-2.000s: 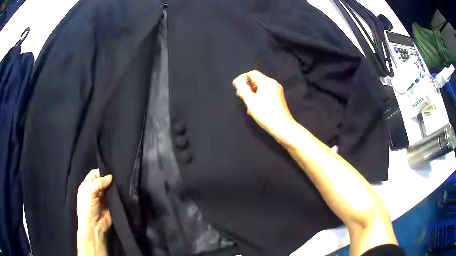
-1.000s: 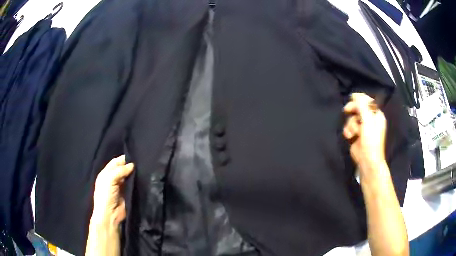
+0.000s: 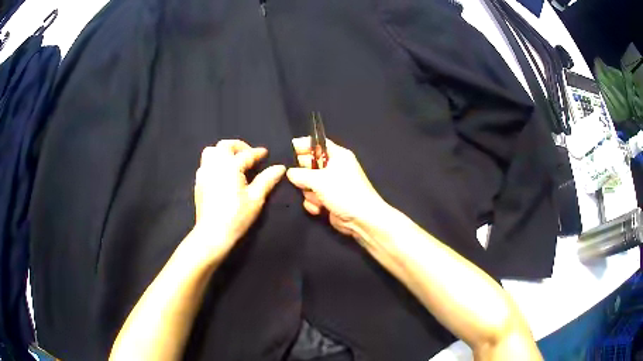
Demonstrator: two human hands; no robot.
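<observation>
The black suit jacket (image 3: pixel 366 261) lies spread with its front panels closed over each other. A small patch of shiny lining (image 3: pixel 317 344) shows at the bottom. My right hand (image 3: pixel 335 176) holds thread snips (image 3: pixel 318 137) near the front edge at the jacket's middle; their dark blades point up and red shows at the grip. My left hand (image 3: pixel 229 187) rests on the left panel, thumb and forefinger tips apart, its thumb tip close to my right thumb. No loose thread can be made out.
Navy jackets (image 3: pixel 25 141) are at the far left. Black straps (image 3: pixel 532 63) lie at the upper right of the white tabletop (image 3: pixel 546 303). A steel cup (image 3: pixel 610 236) is at the right edge beside papers (image 3: pixel 599 169). A blue crate (image 3: pixel 620 338) is at lower right.
The left panel has swung across and now covers most of the lining and the buttons. Both hands have moved to the jacket's middle. The snips now show in my right hand.
</observation>
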